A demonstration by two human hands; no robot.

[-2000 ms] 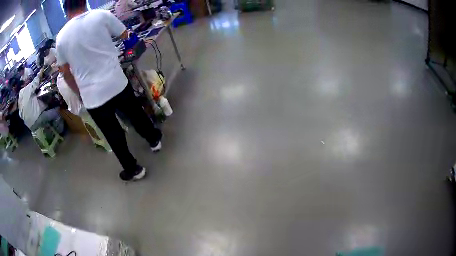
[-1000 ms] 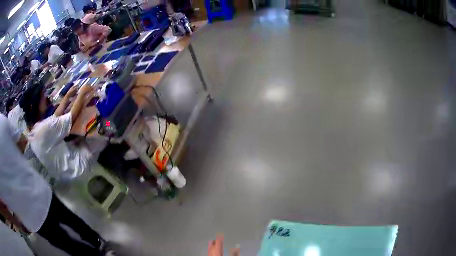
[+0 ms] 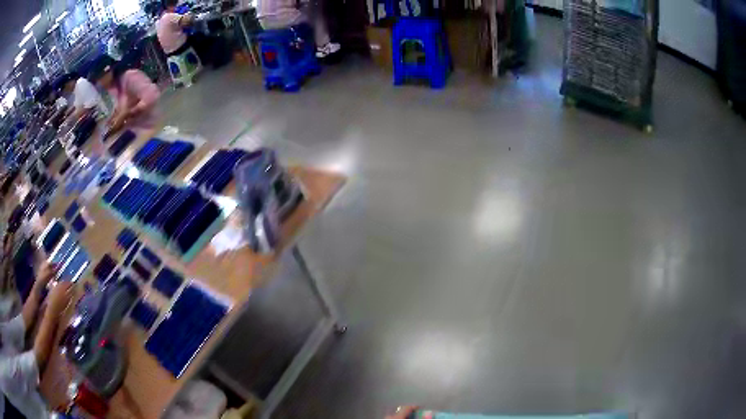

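Note:
A pale green to turquoise carrier board [image 3: 532, 416] shows only as a thin strip at the bottom edge, right of centre. My left hand [image 3: 402, 412] is a small, blurred bit of fingers at the strip's left end. The picture's edge cuts off the rest of it, so its grip on the board cannot be made out. My right hand is not in view.
At left, a brown-topped table [image 3: 315, 192] bears dark blue cell sheets [image 3: 186, 327] and a soldering station [image 3: 102, 352]; seated people work there. Blue stools [image 3: 420, 53] stand at the back. A wire-mesh cart [image 3: 609, 53] stands back right. Grey floor [image 3: 507, 245] lies between.
The table has come nearer, and stools and cart have come into view. The walking person has left view. The board has dropped to a thin strip; less of my left hand shows, nearer the board.

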